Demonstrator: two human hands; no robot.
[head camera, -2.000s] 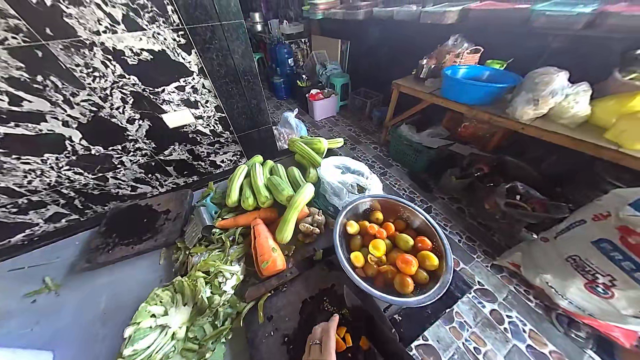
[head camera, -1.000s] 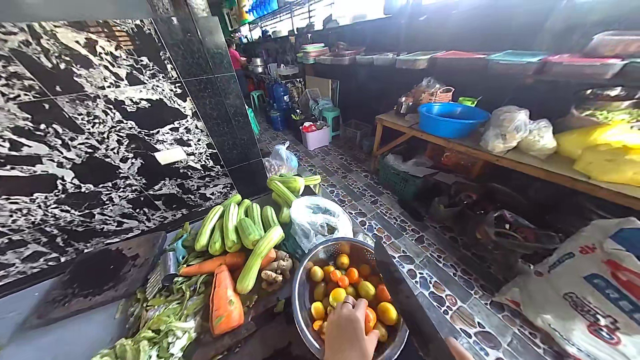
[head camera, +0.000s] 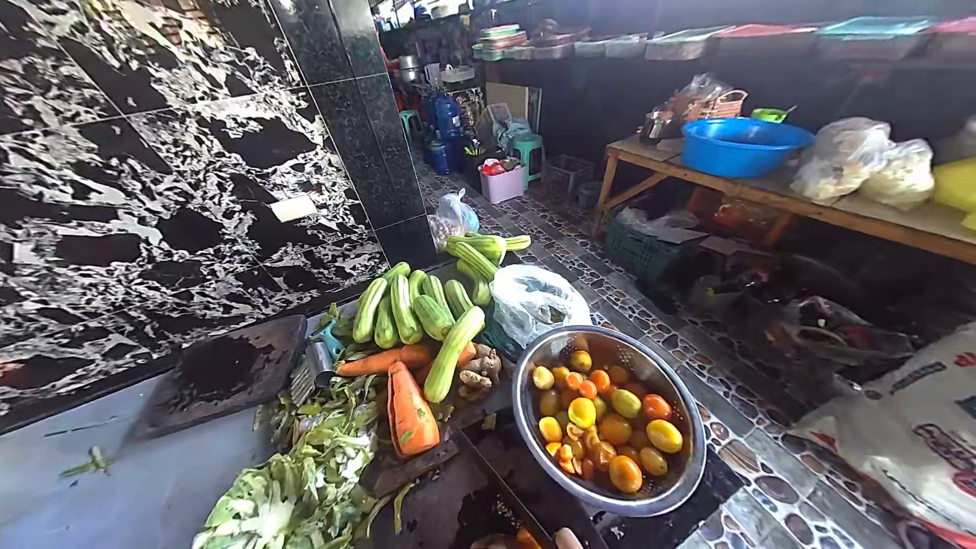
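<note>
A fingertip of my right hand (head camera: 568, 538) shows at the bottom edge, at the near end of a large dark knife blade (head camera: 526, 476). What seems to be my left hand (head camera: 496, 542) barely enters the frame left of the blade, beside an orange-yellow cut piece (head camera: 528, 538); its grip is hidden. Both are over a dark, wet cutting board (head camera: 427, 507). Right of the knife, a perforated steel colander (head camera: 686, 476) holds red, orange and yellow tomatoes (head camera: 582, 412), with small cut pieces among them. A peeled carrot chunk (head camera: 412, 415) lies at the board's far left.
Peeled green gourds (head camera: 454, 354), ginger (head camera: 479, 372) and a plastic bag (head camera: 537, 305) lie beyond the board. Leafy trimmings (head camera: 297, 480) and a second dark board (head camera: 229, 374) are left. A wooden table (head camera: 839, 210) bears a blue basin (head camera: 743, 145). A large white sack (head camera: 907, 435) stands right.
My left hand was among the tomatoes in the colander one second ago; it has withdrawn toward the board. The knife has moved from over the colander's right side to the board.
</note>
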